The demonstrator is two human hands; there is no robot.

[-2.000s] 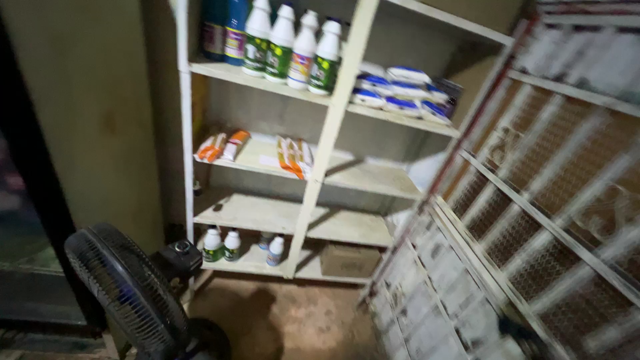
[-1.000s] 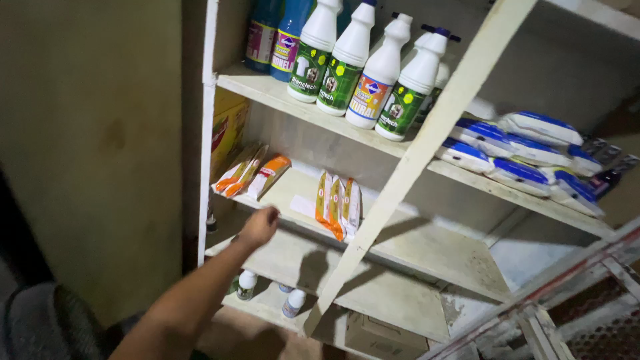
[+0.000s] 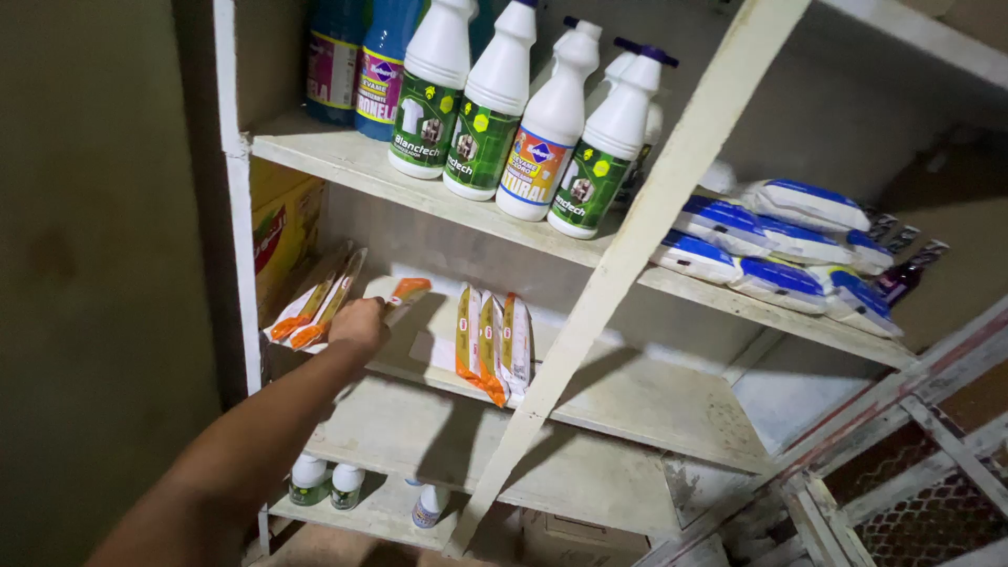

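Note:
My left hand (image 3: 359, 323) reaches in from the lower left and is closed around the near end of an orange and white plastic packet (image 3: 409, 291) on the second visible shelf. The palm and fingertips are partly hidden. Just left of the hand, slim gold, white and orange packets (image 3: 319, 309) lean side by side near the shelf's left end. Three similar packets (image 3: 490, 342) stand close together to the right, beside the diagonal post. My right hand is out of view.
Above stand white bleach bottles (image 3: 488, 102) and blue bottles (image 3: 378, 71). Blue and white bags (image 3: 776, 244) are piled right of the white post (image 3: 630, 252). A yellow box (image 3: 283, 236) sits at the left. Lower down are small bottles (image 3: 346, 484), a cardboard box (image 3: 583, 543) and a metal gate (image 3: 906, 472).
The view has moved much closer to the shelves. My left hand, below the shelf edge a second ago, has moved up to the loose packet and taken hold of it.

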